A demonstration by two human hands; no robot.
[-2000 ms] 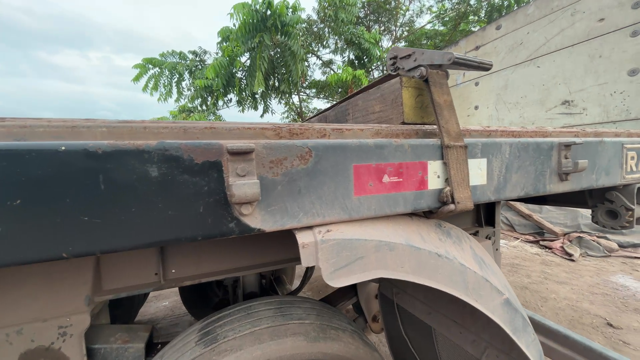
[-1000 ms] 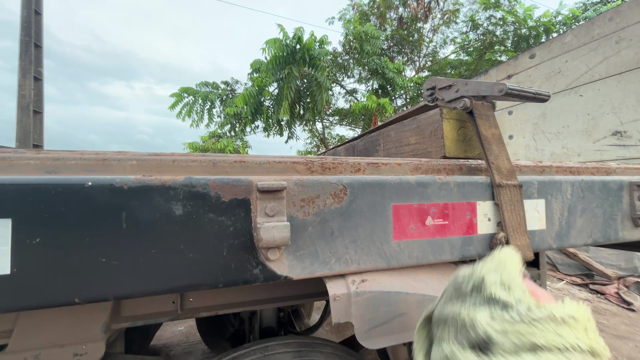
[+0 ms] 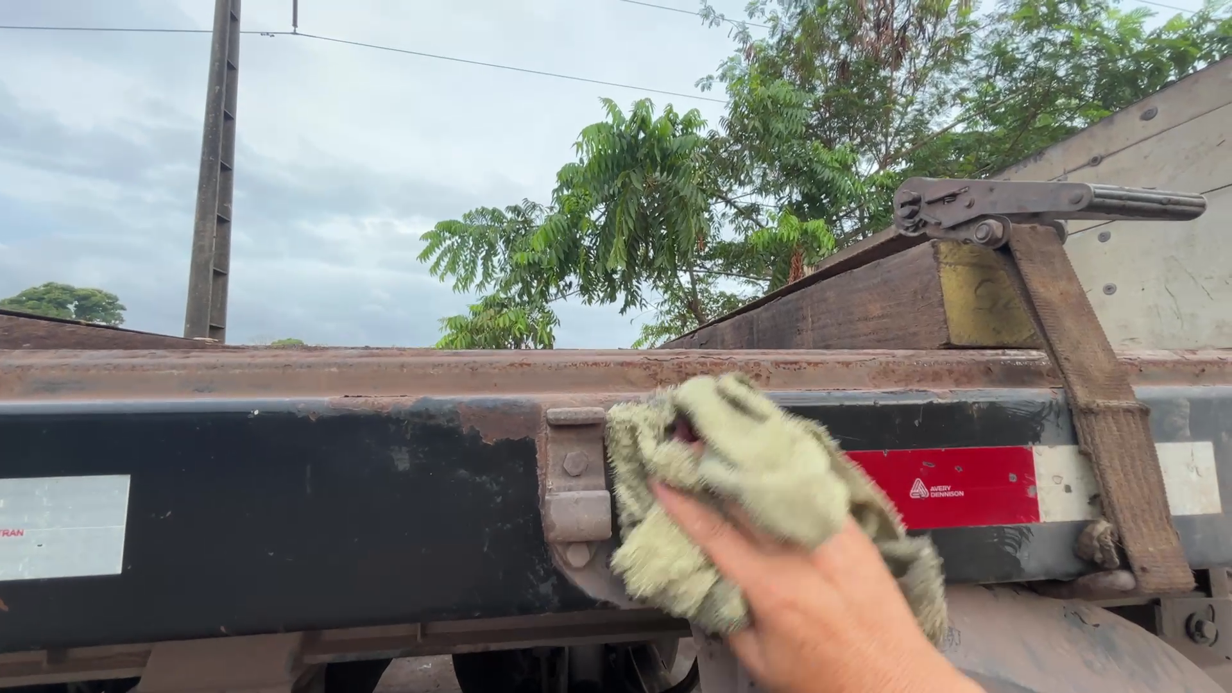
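My right hand (image 3: pixel 818 597) reaches in from the lower right and presses a fuzzy pale green cloth (image 3: pixel 731 481) against the black side rail of a flatbed trailer (image 3: pixel 308 510). The cloth lies just right of a rusty bolted metal bracket (image 3: pixel 577 481) and covers the rail up to the left end of a red and white reflective strip (image 3: pixel 943 486). A worn webbing strap (image 3: pixel 1097 404) crosses the strip farther right and runs up to a ratchet buckle (image 3: pixel 1039 204). My left hand is not in view.
A wooden beam (image 3: pixel 828 303) rests on the trailer bed beside the ratchet, with a pale riveted panel (image 3: pixel 1155 260) behind. A mudguard (image 3: pixel 1068 645) juts out below the rail at right. A white sticker (image 3: pixel 63 527) is on the rail at left. Trees and a pole stand beyond.
My right hand, out of view two seconds ago, came in with the cloth at the lower right and has moved up and left onto the rail. The view has shifted left.
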